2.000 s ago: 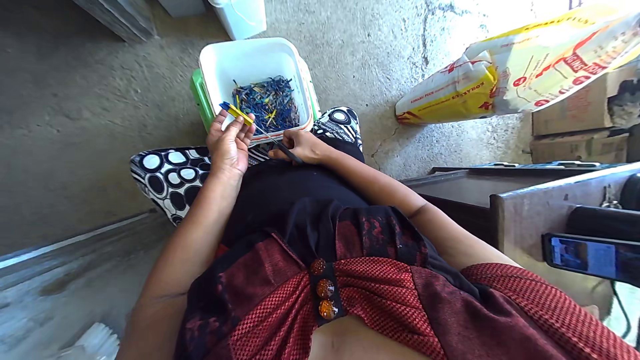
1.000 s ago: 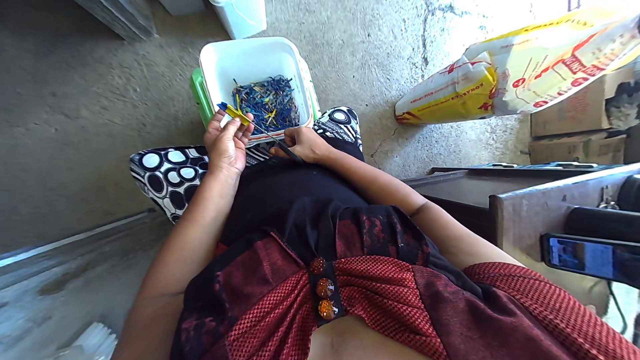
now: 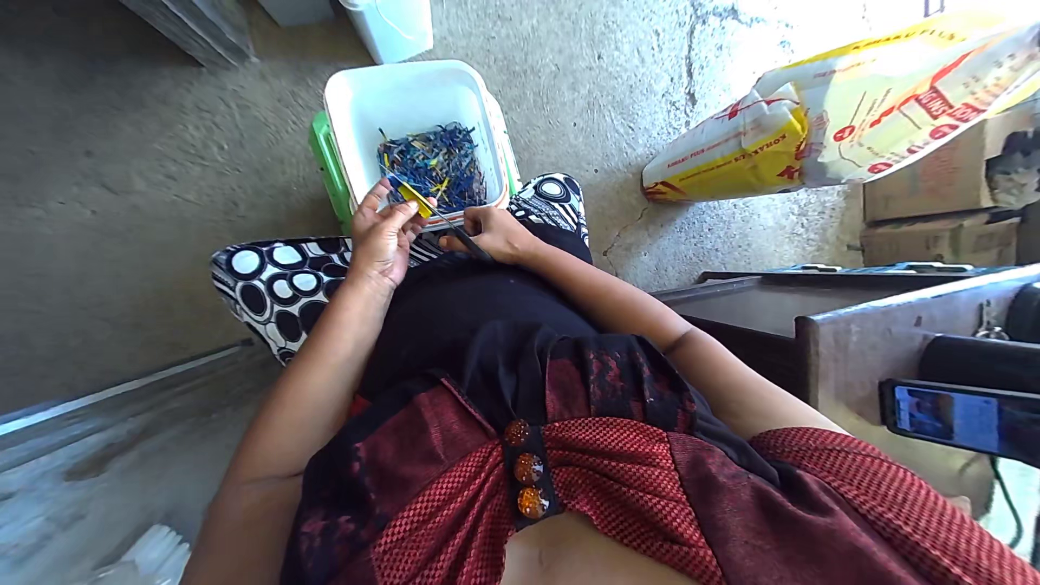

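My left hand (image 3: 383, 236) pinches a small yellow and blue piece of thin sheet (image 3: 416, 197) over the near rim of a white plastic tub (image 3: 406, 77). My right hand (image 3: 497, 234) grips dark-handled scissors (image 3: 465, 237), whose blades reach left to the piece. Whether the blades are closed on it cannot be told. Inside the tub lies a heap of thin blue, yellow and dark shreds (image 3: 439, 162). The tub stands against a black-and-white patterned cushion (image 3: 284, 284) at my lap.
A green plastic part (image 3: 329, 171) shows left of the tub, a white bucket (image 3: 394, 28) beyond it. To the right are a yellow and white printed sack (image 3: 731, 154), cardboard boxes (image 3: 934, 195), an open wooden drawer (image 3: 918, 317) and a phone (image 3: 959, 414).
The yellow and blue piece has tilted and now points down to the right, with my left fingers shifted on it. The right hand with the scissors has stayed nearly in place.
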